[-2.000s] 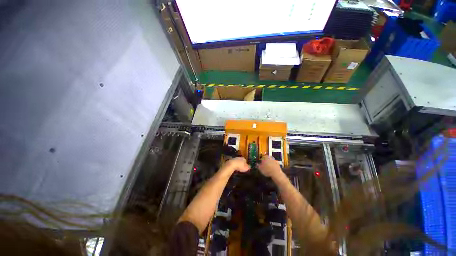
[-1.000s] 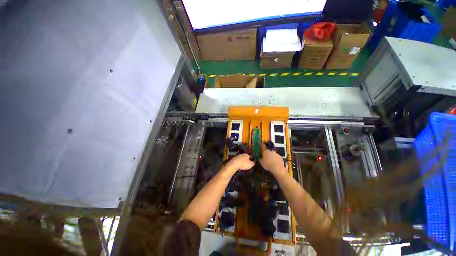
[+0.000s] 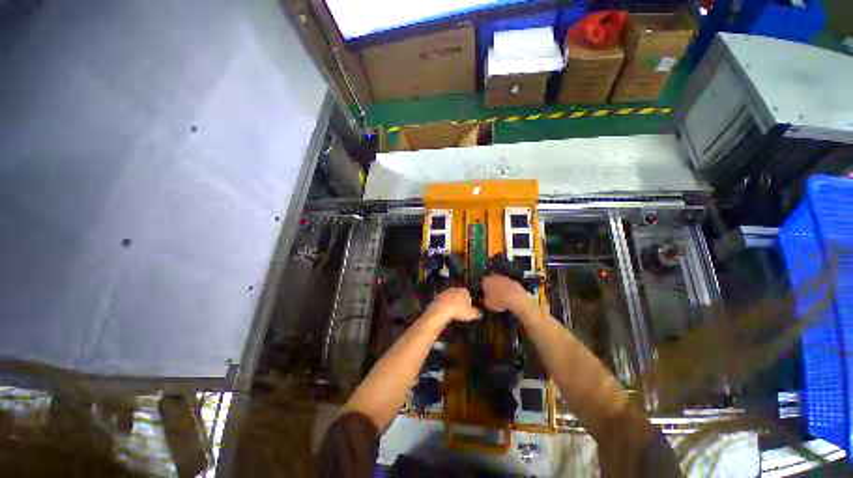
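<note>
The orange test fixture (image 3: 481, 192) lies lengthwise on the conveyor in front of me. A narrow green circuit board (image 3: 478, 245) runs down its middle, between two rows of white sockets (image 3: 519, 241) with black squares. Black units (image 3: 438, 271) with cables sit along both rows in the middle and lower parts. My left hand (image 3: 454, 304) and my right hand (image 3: 503, 293) are close together over the middle strip, fingers curled at black cables or plugs. My fingertips are too small and blurred to tell what each one grips.
A grey cabinet panel (image 3: 140, 187) stands at the left. Metal conveyor rails (image 3: 631, 280) run beside the fixture. A blue plastic basket (image 3: 828, 308) stands at the right. Beyond the white ledge (image 3: 580, 163) are cardboard boxes (image 3: 589, 75) and a monitor (image 3: 412, 14).
The view has shifted, so the fixture sits higher in the picture. Both hands have moved down along the strip towards me, and more empty sockets and green board show above them.
</note>
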